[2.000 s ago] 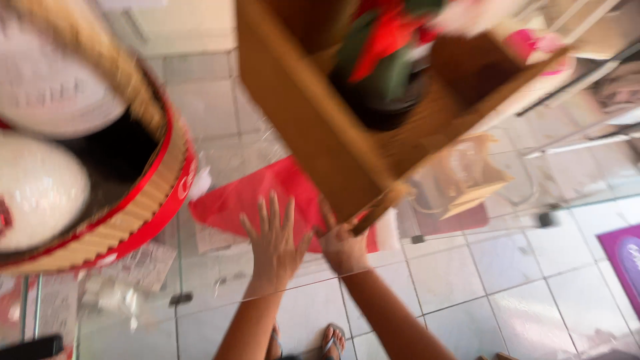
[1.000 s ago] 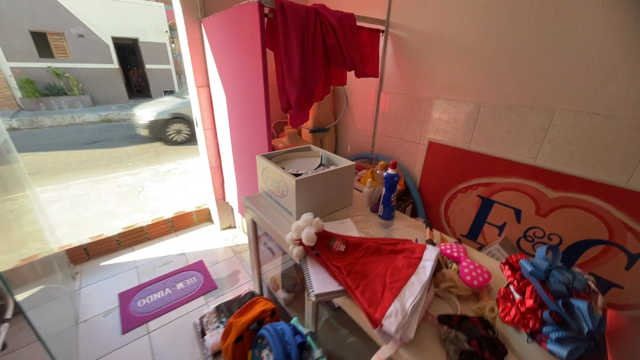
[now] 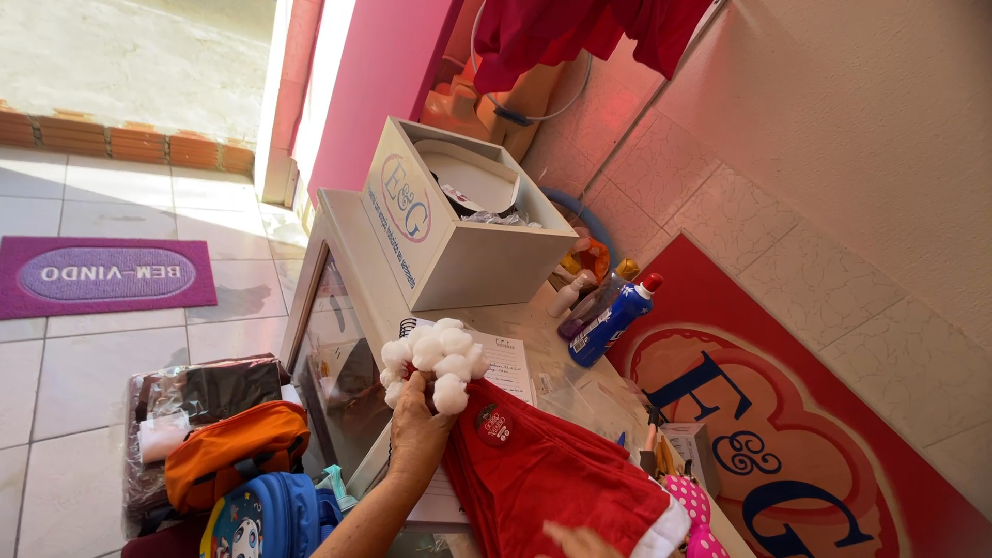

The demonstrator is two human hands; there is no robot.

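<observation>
My left hand [image 3: 418, 426] pinches the pompom end of a stack of red felt Santa hats [image 3: 535, 480], just under a cluster of white pompoms [image 3: 443, 353]. The hats lie over a spiral notebook [image 3: 504, 356] on a glass-fronted counter, their white trim at the lower right. A round tag bearing writing is on the top hat. My right hand [image 3: 577, 540], blurred and cut by the bottom edge, is over the red felt; whether it touches the felt or grips anything is unclear.
Behind the hats stand a white box [image 3: 496, 263] and a blue bottle with a red cap [image 3: 616, 322]. An orange pouch [image 3: 236, 453] and a blue bag [image 3: 271, 511] lie at the lower left. A red sign [image 3: 775, 434] leans at the wall; a purple doormat [image 3: 108, 275] lies on the tiles.
One second ago the hats lay on the counter with no hand in view; now my left hand holds their pompom end and my right hand has come in at the bottom. The view has moved greatly.
</observation>
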